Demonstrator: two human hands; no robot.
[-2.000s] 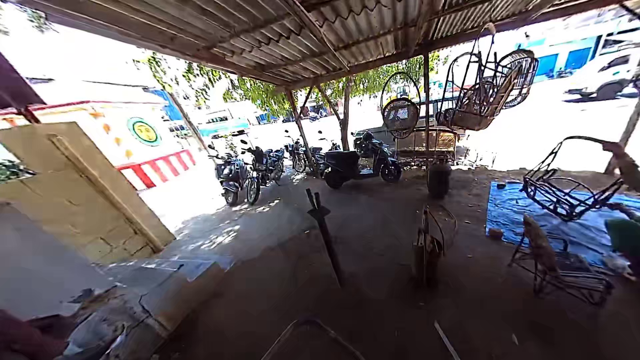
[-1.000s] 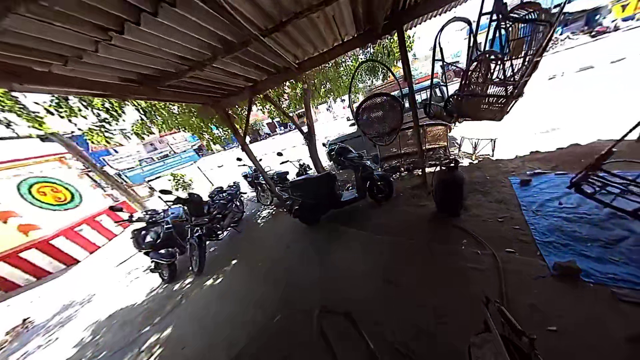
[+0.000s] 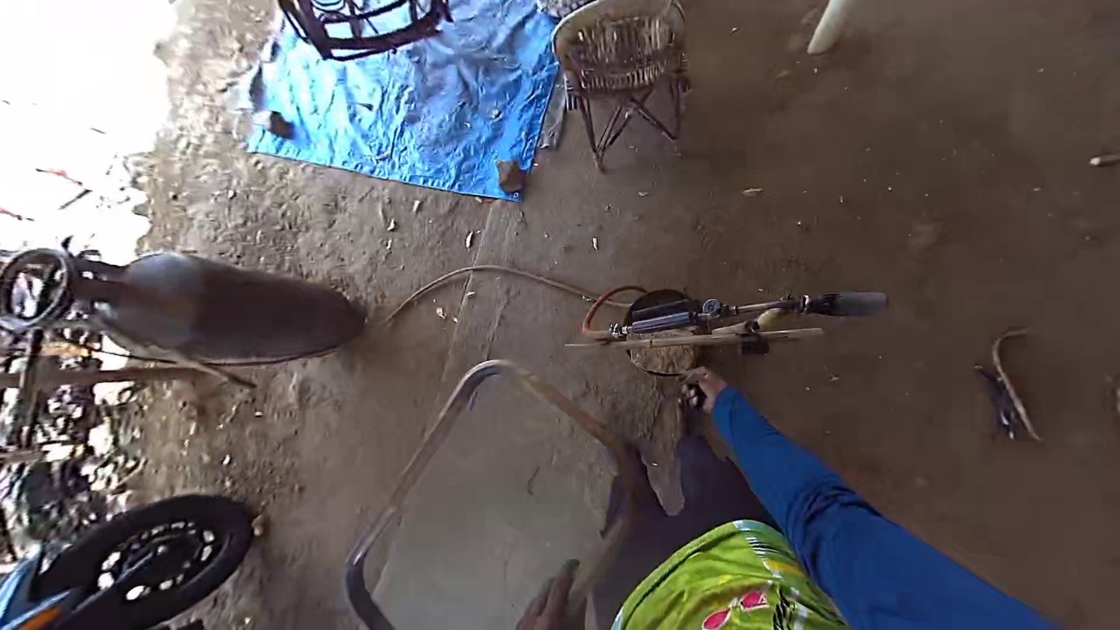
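Observation:
A bent cane frame (image 3: 503,372) rises from the bottom of the view. My left hand (image 3: 551,604), cut off by the bottom edge, grips its lower right side. My right hand (image 3: 703,388) reaches to the near rim of a round container (image 3: 662,357). Its fingers are bent by something small and dark that I cannot make out. Across the container lies a gas torch (image 3: 752,308) with a dark handle pointing right, alongside thin sticks (image 3: 796,335). A hose (image 3: 503,269) runs left from the torch toward a gas cylinder (image 3: 236,306).
A blue tarpaulin (image 3: 394,131) with stones lies at upper left, with a dark frame (image 3: 367,39) on it. Beside it stands a woven cane chair (image 3: 621,52). A motorcycle wheel (image 3: 149,556) is at lower left. A curved stick (image 3: 1011,385) lies on the ground at right.
The view has swung down from the motorcycles and roof to the ground. Both my hands, the torch and the round container now show plainly.

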